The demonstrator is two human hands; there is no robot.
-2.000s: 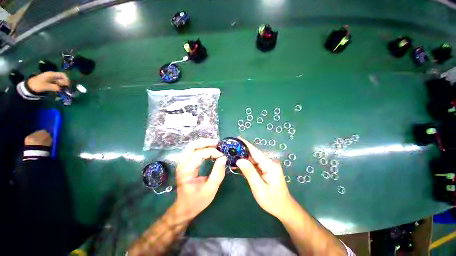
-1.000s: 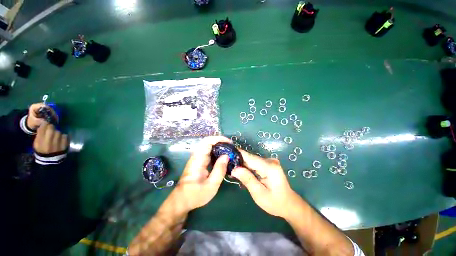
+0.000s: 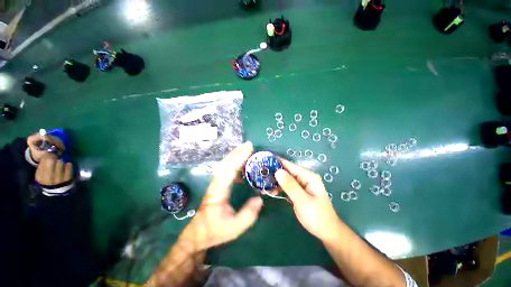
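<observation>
A round motor part with a blue and silver face and a pale lead is held up over the green table. My right hand grips its right side with thumb and fingers. My left hand is at its left with thumb and fingers spread apart; the fingertips are near the part's left edge, and I cannot tell if they touch it. Loose metal rings lie to the right of the part. A clear ring bag with a white label lies behind my left hand. A second round motor part lies left of my left hand.
Black units and another round motor part stand along the belt at the back. More black units are at the right edge. A cardboard carton is at lower right. A neighbour's hands work at left near a blue tray.
My left thumb has come off the motor part and the left hand has opened. The part now shows its face. The units along the back have moved right.
</observation>
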